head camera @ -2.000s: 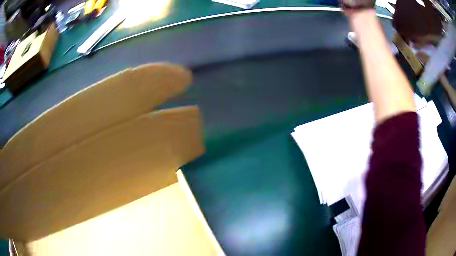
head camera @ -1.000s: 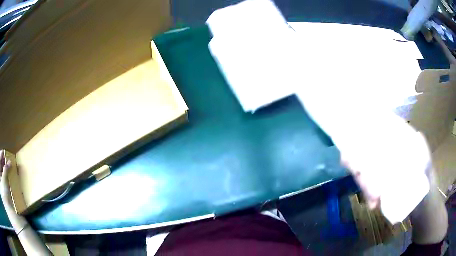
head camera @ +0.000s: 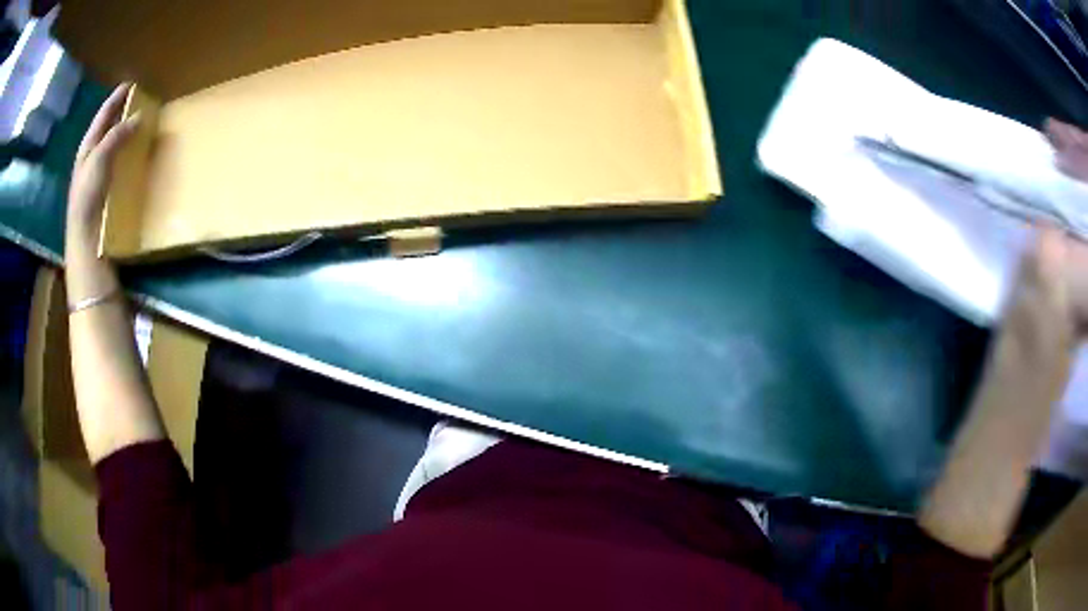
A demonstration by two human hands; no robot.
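A long open brown carry box [head camera: 406, 125] lies on the dark green bench, its inside bare. A pale curved handle strip [head camera: 269, 250] and a small brown tab [head camera: 415, 242] show at its front edge. My left hand [head camera: 98, 173] grips the box's left end wall, fingers over the top. A soft white bundle [head camera: 895, 125] with a grey seam lies at the right, clear of the box. My right hand [head camera: 1050, 275] is blurred near the right edge and holds the bundle's near right part; its fingers are partly hidden.
The green bench [head camera: 573, 322] has a pale front edge. Another bit of a hand [head camera: 1069, 146] shows at the right edge; whose it is I cannot tell. White layered pieces [head camera: 34, 78] lie at far left. A brown carton [head camera: 179, 370] stands below the bench at left.
The view has turned, so the box now lies across the upper left. The flat white sheet over the right side has left my right hand, which now holds the thicker bundle. My left hand remains on the end wall.
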